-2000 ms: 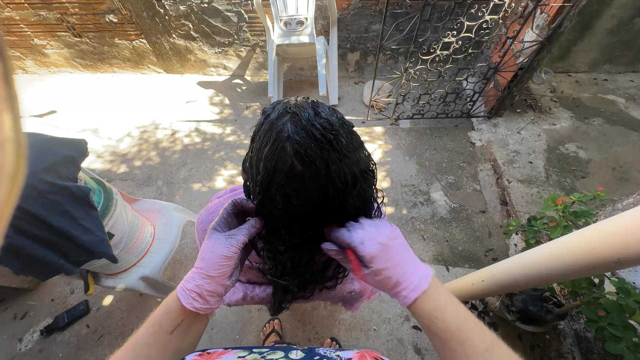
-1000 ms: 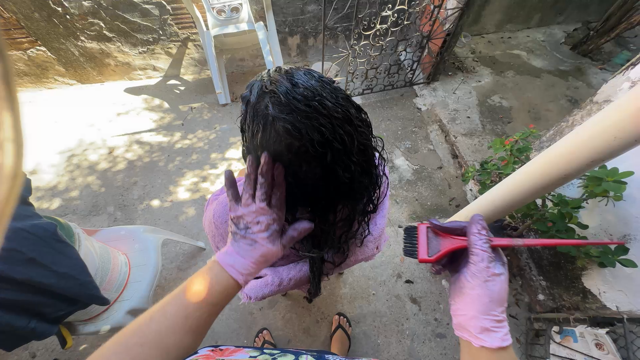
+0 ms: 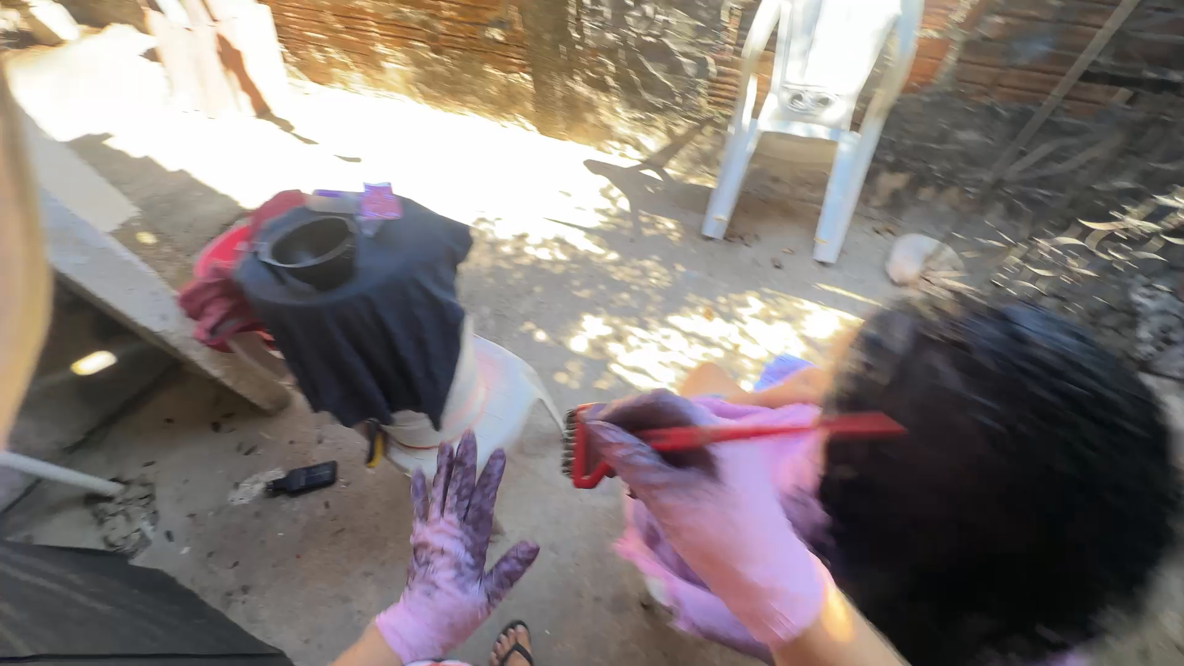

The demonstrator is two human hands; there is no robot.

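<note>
My left hand (image 3: 456, 546), in a pink glove with dark stains, is spread with nothing in it, in front of the white plastic chair's edge. My right hand (image 3: 708, 509), gloved alike, grips a red tint brush (image 3: 740, 433) with dark bristles at its left end. Right of it is the dark wet hair (image 3: 999, 481) of a seated person, who has a pink towel (image 3: 703, 606) round the shoulders. A black bowl (image 3: 314, 252) stands on a dark cloth (image 3: 370, 338) draped over a bucket at the left, beside a small purple packet (image 3: 380, 202).
A white plastic armchair (image 3: 814, 111) stands by the brick wall. A red cloth (image 3: 222, 296) hangs behind the dark one. A black bottle-like object (image 3: 303, 478) lies on the concrete floor near a slanting slab (image 3: 139, 287). Black fabric fills the lower left corner.
The view has swung left, bringing the bowl into sight. My left hand has come away from the hair. My right hand, still holding the brush, has moved from right of the person to their left side.
</note>
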